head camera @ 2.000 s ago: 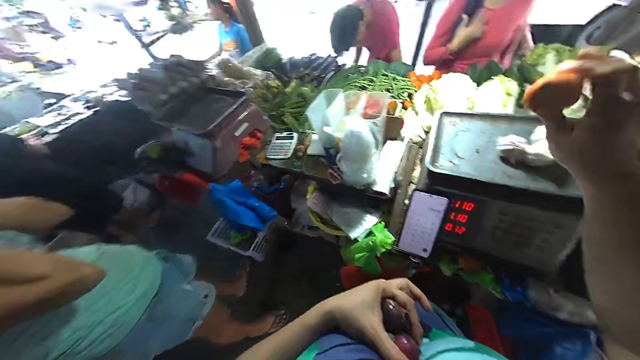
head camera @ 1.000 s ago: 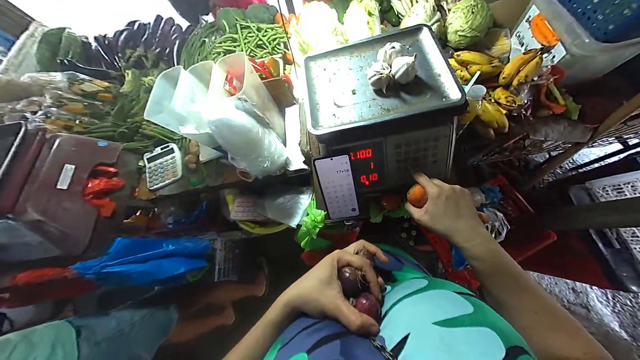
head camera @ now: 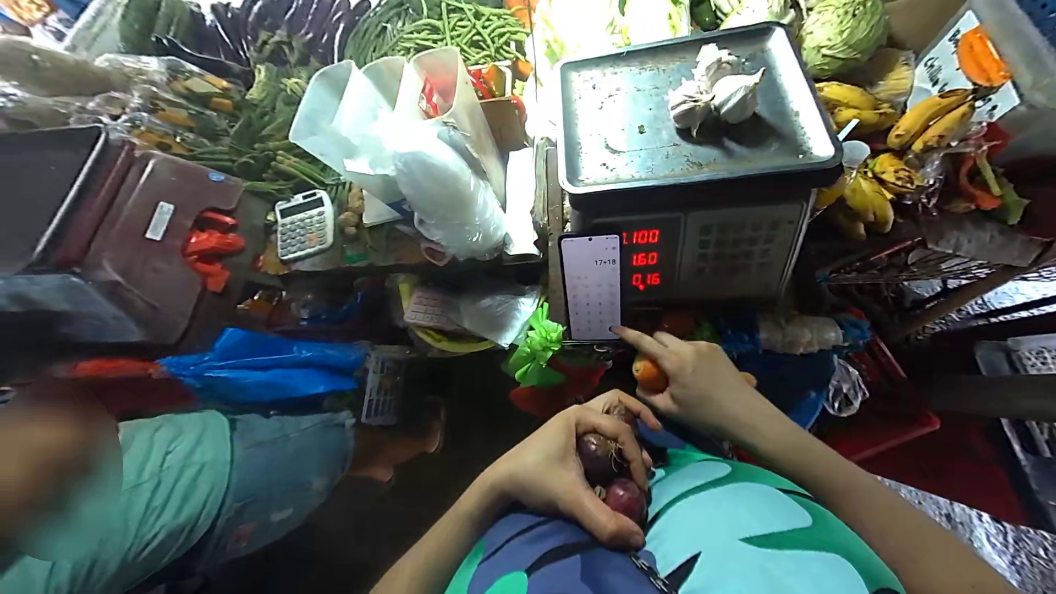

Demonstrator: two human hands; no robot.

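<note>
Several red onions (head camera: 624, 500) are cupped in my left hand (head camera: 577, 478), close against my patterned clothing. My right hand (head camera: 701, 375) holds an orange carrot (head camera: 649, 374), one end of it showing, while its index fingertip is at the lower right corner of a phone (head camera: 591, 289) with a calculator on its screen. The phone leans upright against the front of a digital scale (head camera: 734, 252), beside lit red digits. Garlic bulbs (head camera: 716, 91) rest on the scale's metal tray (head camera: 610, 132), above both hands.
White plastic containers (head camera: 445, 91) and a clear plastic bag (head camera: 454, 194) stand left of the scale. A desk calculator (head camera: 304, 225) and a second scale (head camera: 140, 239) are farther left. Bananas (head camera: 858, 202) and cabbage (head camera: 843, 37) lie to the right. Another person in a green shirt (head camera: 173, 478) is at lower left.
My right hand has moved from raised at the right, down to the scale's front, then left to the phone. My left hand keeps the onions. The view has turned.
</note>
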